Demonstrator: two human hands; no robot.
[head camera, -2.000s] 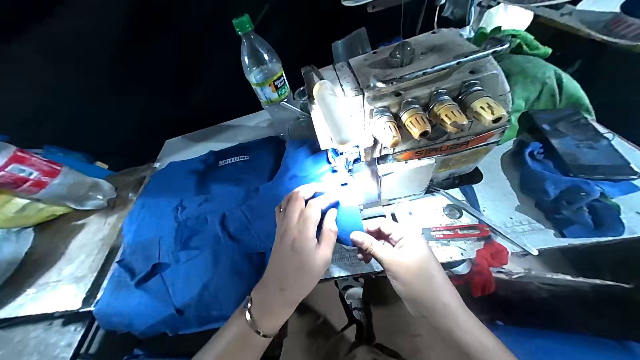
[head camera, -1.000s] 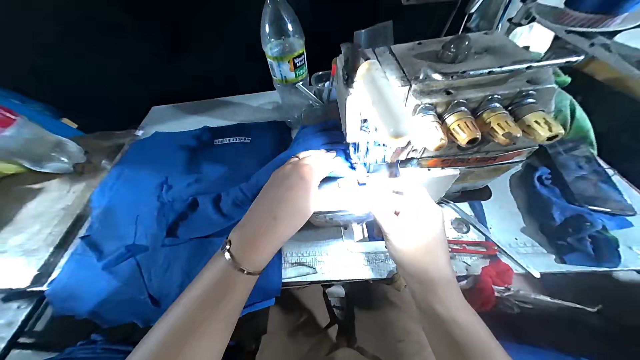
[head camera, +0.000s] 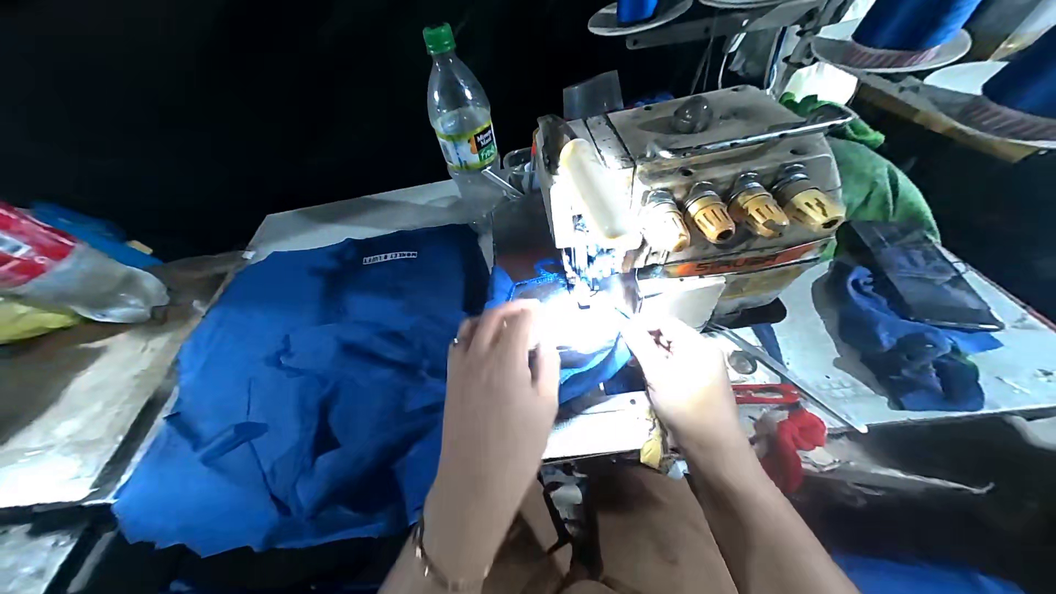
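An overlock sewing machine (head camera: 701, 190) with several yellow tension dials stands at the centre right, its lamp glaring over the needle area. Blue fabric (head camera: 598, 367) lies at the presser foot. My left hand (head camera: 503, 363) rests on that fabric's left side, fingers bent, just in front of the foot. On the right, my right hand (head camera: 676, 363) pinches the fabric's edge between thumb and fingers; glare partly hides the fingertips. A blue garment (head camera: 322, 371) with a small lettered label is spread over the table to the left of my left hand.
Behind the machine's left side stands a plastic bottle (head camera: 462, 115) with a green cap. Red-handled snips (head camera: 767, 394), a metal rod (head camera: 792, 375) and a red cloth (head camera: 792, 445) lie at right. Farther right are a dark phone (head camera: 924, 276) and blue scraps (head camera: 907, 355). Thread cones (head camera: 916, 21) stand above.
Both hands have stayed near the needle area. My left hand, reaching up over the fabric from the left a second ago, is now closer to my right hand. The view has shifted.
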